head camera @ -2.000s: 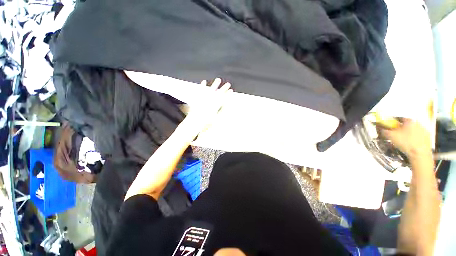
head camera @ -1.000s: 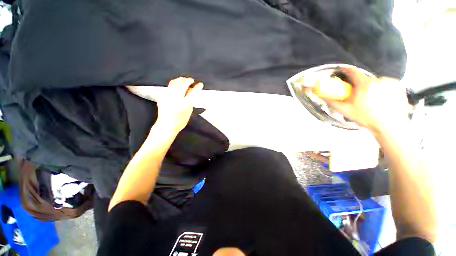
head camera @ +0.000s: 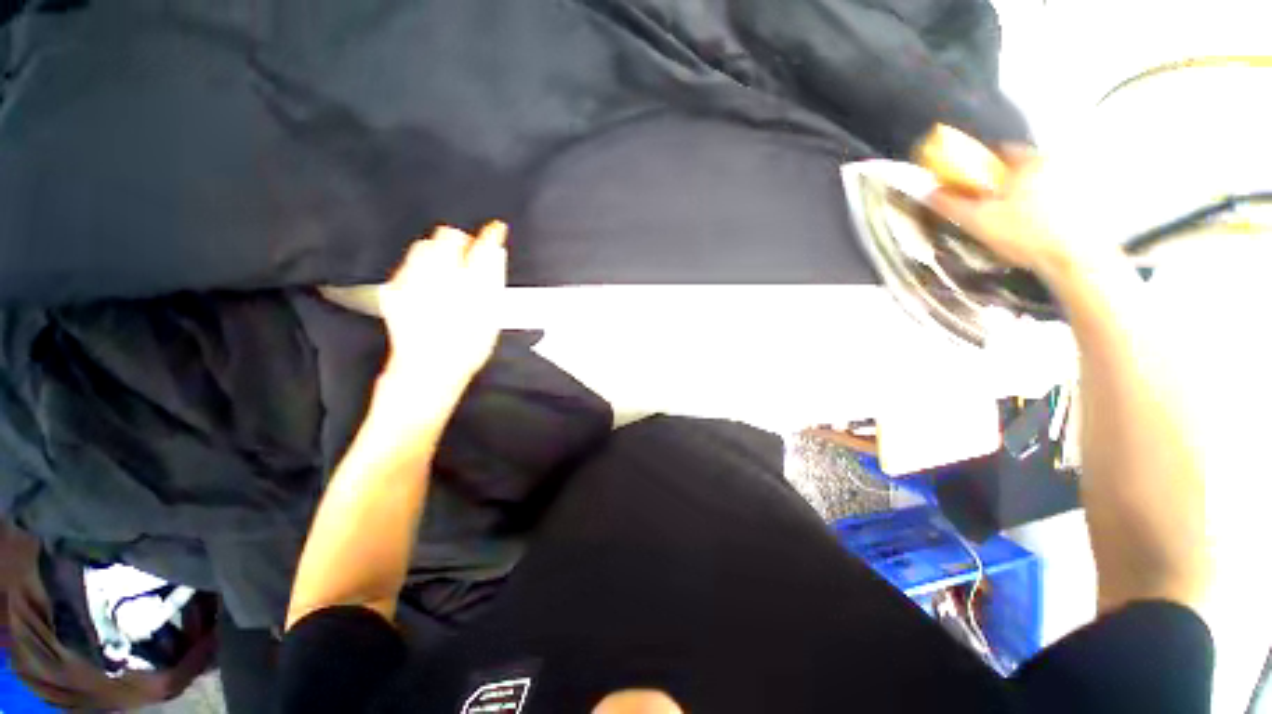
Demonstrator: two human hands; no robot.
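Note:
A large dark garment (head camera: pixel 656 195) lies over the white padded ironing board (head camera: pixel 725 342), its straight edge running across the board. My left hand (head camera: pixel 444 300) is at that edge, fingertips curled on the cloth and pinching it. My right hand (head camera: pixel 1011 209) grips the orange-brown handle of the steam iron (head camera: pixel 914 265). The iron's pointed tip faces up and left at the right part of the garment; its sole looks tilted, and I cannot tell if it touches the cloth.
More dark cloth (head camera: pixel 168 419) hangs in folds at the left, nearer me. A brown sack (head camera: pixel 42 628) with black and white pieces is at the lower left. A blue crate (head camera: pixel 963 579) stands below the board at the right. A dark hose (head camera: pixel 1200 216) runs off right.
The iron was beside the board's right end, then flat near the garment edge; now it is turned and tilted. My left hand has moved left along the edge. The view has shifted.

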